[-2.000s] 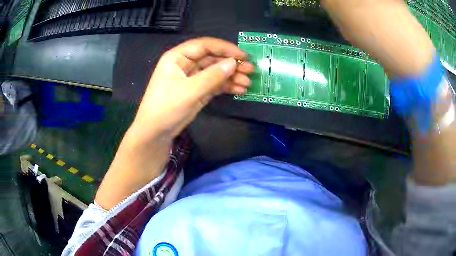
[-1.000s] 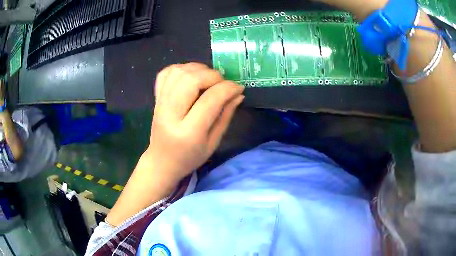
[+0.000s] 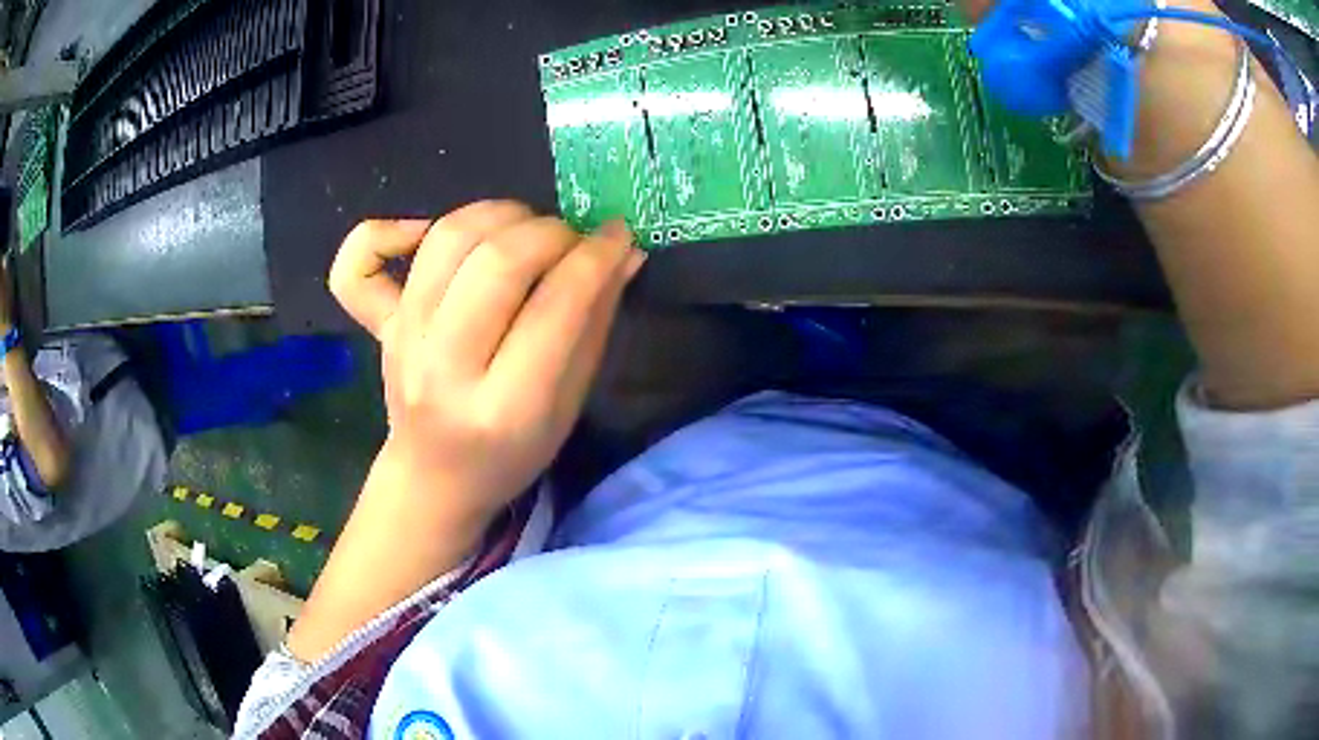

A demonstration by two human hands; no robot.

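A green PCB panel (image 3: 810,130) lies flat on the black mat (image 3: 420,130), with rows of holes along both long edges. My left hand (image 3: 477,318) is at its near left corner, palm down, with bent fingers; the fingertips touch or hover over the corner. Whether they pinch a tiny part cannot be seen. My right hand (image 3: 1157,109) reaches over the panel's right end, with a blue wrist strap (image 3: 1063,58) at the wrist; its fingers are cut off by the top edge.
A black slotted rack (image 3: 203,109) lies at the upper left on the grey bench (image 3: 159,260). Another person's arm (image 3: 41,419) shows at the far left. Below are a yellow-striped floor line (image 3: 246,513) and a pale frame with black sheets (image 3: 203,622).
My left hand has moved from above the panel's left end to its near left corner. The right fingers have gone out of the top edge. The view has shifted, so the panel sits further left.
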